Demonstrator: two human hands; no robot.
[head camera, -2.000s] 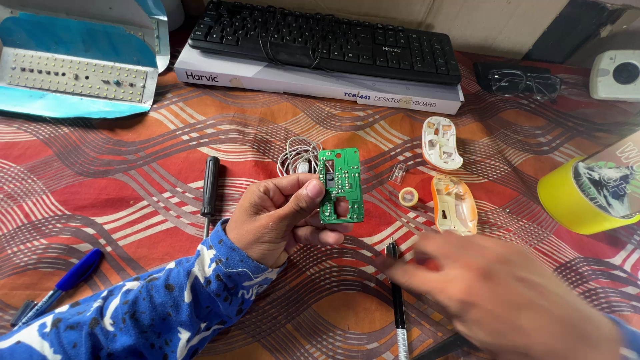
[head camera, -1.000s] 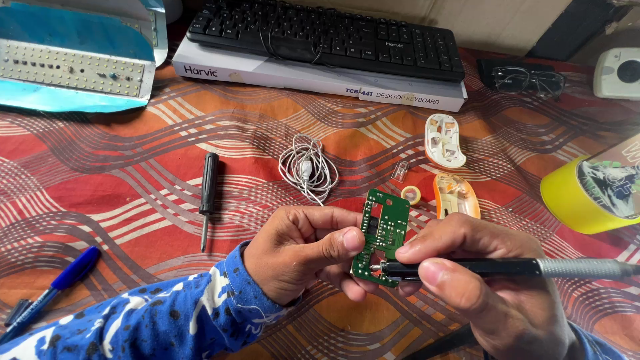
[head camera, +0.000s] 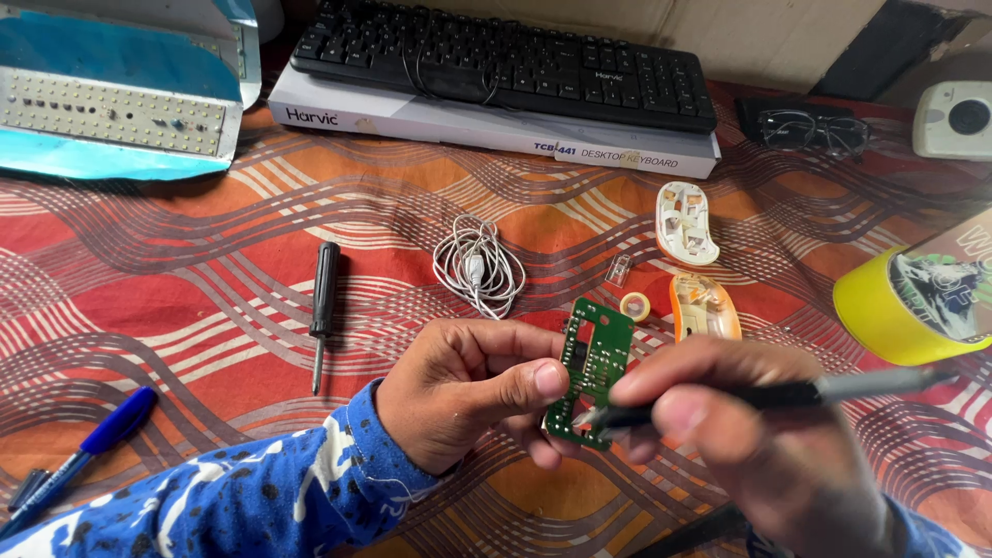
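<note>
My left hand (head camera: 480, 387) grips a green circuit board (head camera: 604, 349) by its left edge, solder side showing, thumb on top. My right hand (head camera: 744, 418) holds a black and grey pen-shaped tool (head camera: 783, 394), blurred, with its tip at the lower part of the board; whether it touches cannot be told. Behind the board lie a small scroll wheel (head camera: 635, 307), a clear plastic piece (head camera: 618, 270), a white mouse shell half (head camera: 687, 223) and an orange and white shell half (head camera: 704, 308). A coiled white USB cable (head camera: 478, 267) lies beyond my left hand.
A black-handled screwdriver (head camera: 324, 302) and a blue pen (head camera: 116, 426) lie at left. At the back are a keyboard (head camera: 504, 62) on its box (head camera: 465, 132), an LED panel (head camera: 116, 112), eyeglasses (head camera: 814, 132) and a white device (head camera: 953, 120). A yellow container (head camera: 876, 310) stands at right.
Two seconds ago my right hand was blurred near the pen-shaped tool on the cloth; it now holds that tool at the board. My left hand has moved right with the board, uncovering the cable.
</note>
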